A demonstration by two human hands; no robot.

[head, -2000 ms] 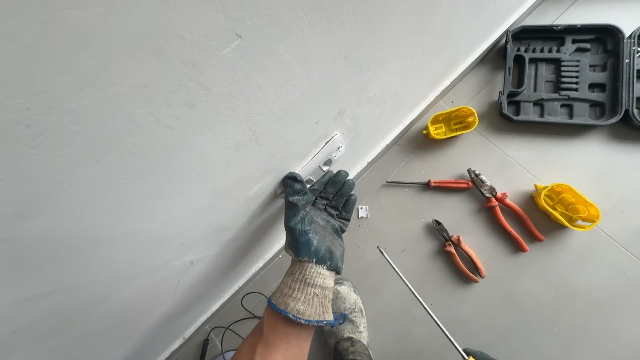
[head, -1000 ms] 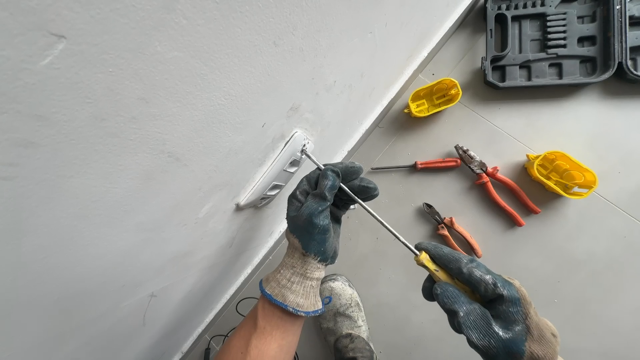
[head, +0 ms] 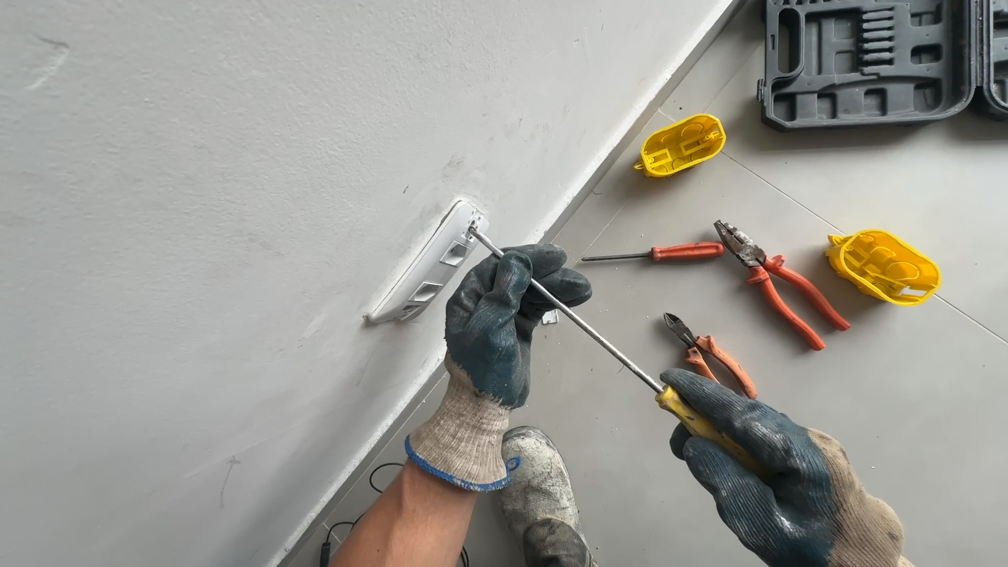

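My right hand (head: 772, 465), in a rubber-coated knit glove, grips the yellow handle of a long screwdriver (head: 594, 335). The tip meets the upper end of a white wall plate (head: 437, 264) with rectangular openings. My left hand (head: 504, 315), gloved alike, has its thumb and fingers closed around the shaft not far from the tip. The plate lies against the grey wall low down, and whether a screw sits under the tip cannot be told. A small white piece (head: 550, 316) lies on the floor, partly hidden behind my left fingers.
On the tiled floor lie an orange-handled screwdriver (head: 687, 251), combination pliers (head: 799, 295), diagonal cutters (head: 728, 365), and two yellow electrical boxes (head: 682, 146). A dark tool case (head: 874, 102) lies open at the top right. A boot (head: 539, 480) and black cable (head: 340, 526) are below.
Two seconds ago my left hand was open at the plate and the long screwdriver showed at the lower edge. Since then my right hand has come into view holding it, its tip at the plate.
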